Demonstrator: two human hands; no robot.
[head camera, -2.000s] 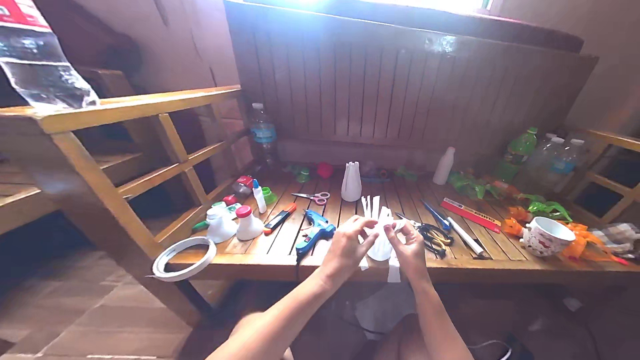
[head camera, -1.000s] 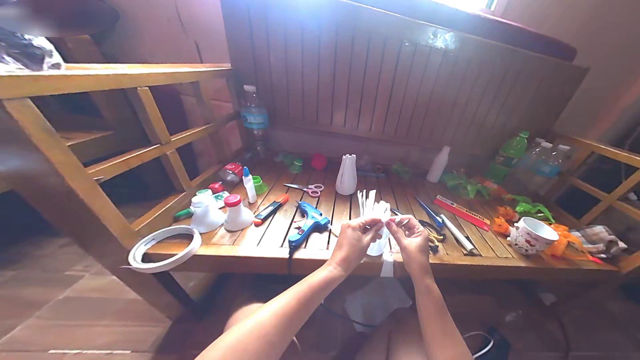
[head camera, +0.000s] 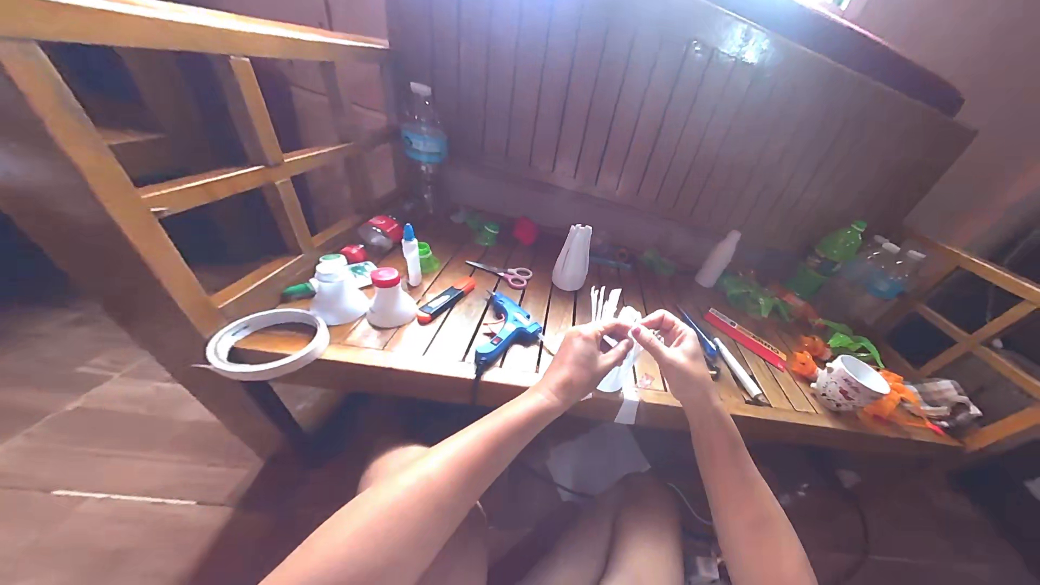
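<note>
My left hand and my right hand meet at the fingertips over the slatted bench's front edge. Both pinch a white piece cut into strips; several strips stick up behind my fingers, and a white strip hangs below them. Whether it is plastic or paper I cannot tell. A blue glue gun lies left of my left hand. Behind my hands stands a white piece with a notched top. Beside my right hand lie a blue-handled tool, partly hidden, and a white stick.
To the left are a roll of white tape overhanging the edge, white bottle tops, a glue bottle, a box cutter and scissors. A red box, a patterned cup and green plastic bottles are to the right.
The view has shifted, and the large bottle at the upper left has left it. Both hands stay together on the white strips, with small finger changes.
</note>
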